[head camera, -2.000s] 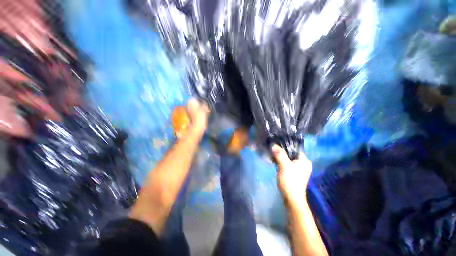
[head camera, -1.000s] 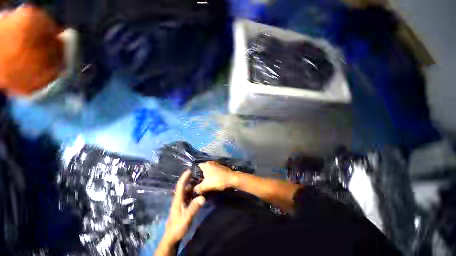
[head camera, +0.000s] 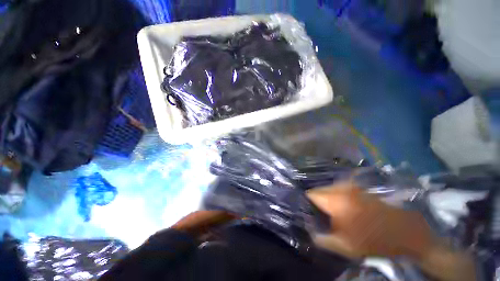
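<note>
A bagged garment (head camera: 260, 189), black cloth under shiny clear film, is held just in front of the white tub's near side. My right hand (head camera: 356, 217) is blurred and closed on its right end. My left hand (head camera: 208, 219) is at its lower left; the fingers are hidden by the bag and dark sleeve. The white tub (head camera: 241, 130) stands beyond, slightly tilted in view. Inside it lie dark bagged garments (head camera: 241, 77) with black hanger hooks at their left end.
Dark loose garments (head camera: 60, 93) heap over a blue crate (head camera: 120, 131) at the left. Crumpled blue plastic (head camera: 96, 192) lies on the shiny blue floor. More bagged garments lie at lower left (head camera: 71, 260) and right (head camera: 460, 203). A pale block-like object (head camera: 463, 134) is at the right.
The view has turned, with the tub now nearer and further left in the picture. My hands, together on a bag before, are now apart, with the bag stretched between them near the tub.
</note>
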